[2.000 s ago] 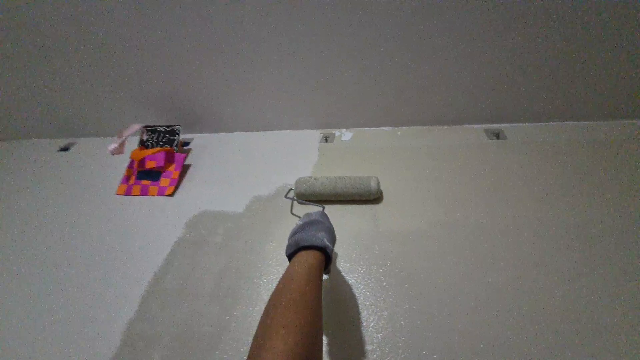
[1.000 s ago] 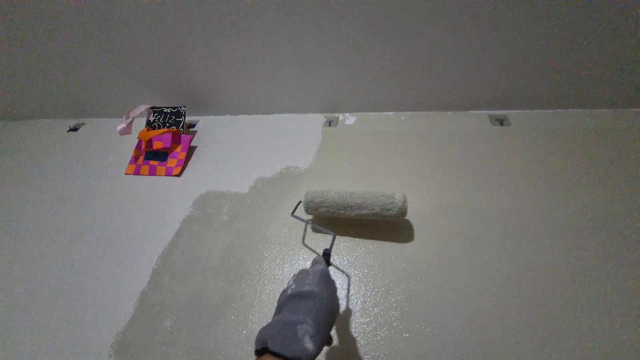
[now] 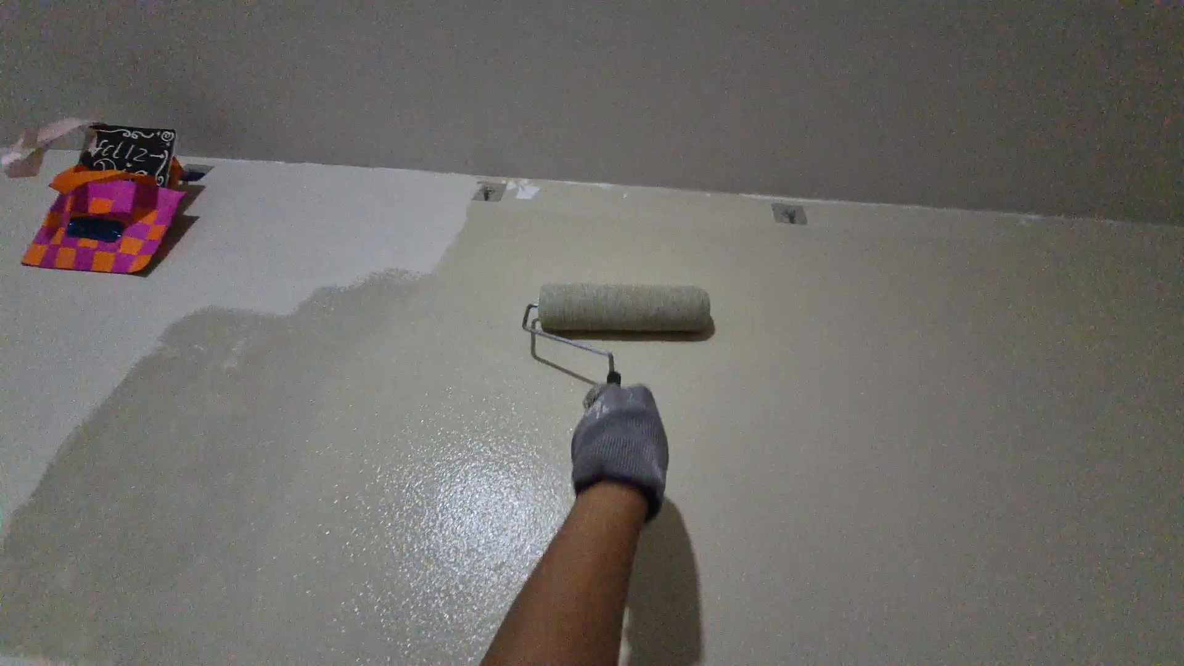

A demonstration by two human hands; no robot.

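My right hand (image 3: 622, 435), in a grey knit glove with pale paint marks, is closed around the handle of a paint roller near the middle of the view. The roller's cover (image 3: 624, 308) lies level against the wall, with its bent wire frame (image 3: 569, 341) running from the left end down to my fist. Around it the wall (image 3: 879, 416) has a beige-grey coat that shines wet left of my forearm. A paler area (image 3: 305, 222) meets this coat along an uneven edge at the upper left. My left hand is out of view.
A pink-and-orange checkered hanging decoration (image 3: 102, 227) with a black lettered sign (image 3: 129, 153) is at the upper left. Small adhesive hooks (image 3: 488, 191) (image 3: 789, 215) sit along the top of the wall, just under the grey ceiling (image 3: 592, 83).
From one second ago, the roller has moved up and to the right on the wall, with my gloved hand still around its handle. Between the two earlier frames it moved down. The view has shifted right.
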